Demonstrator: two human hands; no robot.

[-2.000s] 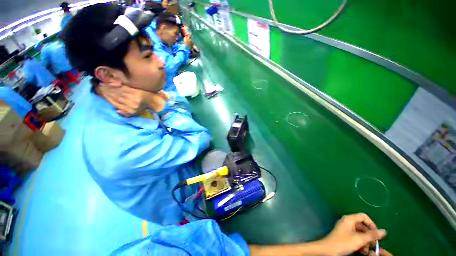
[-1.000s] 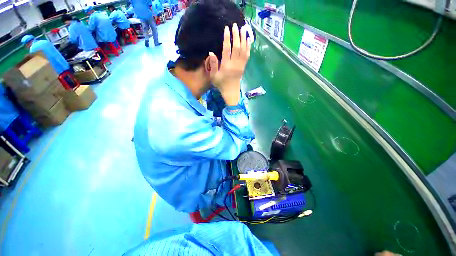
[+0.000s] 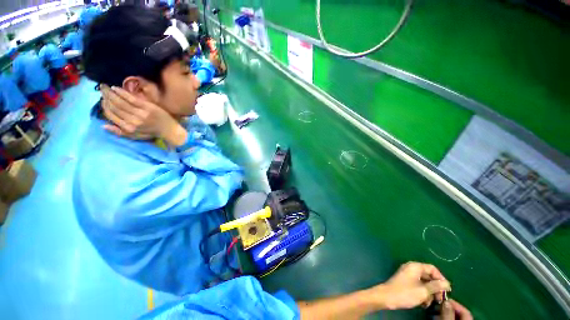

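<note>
My left hand (image 3: pixel 415 286) is at the lower right over the green line surface (image 3: pixel 337 219), its light blue sleeve reaching in from the bottom. Its thumb and fingers are pinched on a small slim stick (image 3: pixel 445 295), of which only a short pale bit shows. My right hand (image 3: pixel 457 310) is at the bottom edge and mostly cut off. Its fingertips meet the stick just below my left fingertips. Whether they grip it is hidden.
A blue soldering station (image 3: pixel 281 247) with a yellow-handled iron (image 3: pixel 247 220) and black stand (image 3: pixel 287 206) is left of my hands. A black square frame (image 3: pixel 279 167) stands behind. A seated person (image 3: pixel 150 187) is at the left. Chalk circles (image 3: pixel 442 243) and a rear rail (image 3: pixel 400 150) lie beyond.
The view swung away, then back towards the right. My left hand, barely visible one second ago, and my right fingers are in view again. The neighbour's hand moved from the face to behind the ear.
</note>
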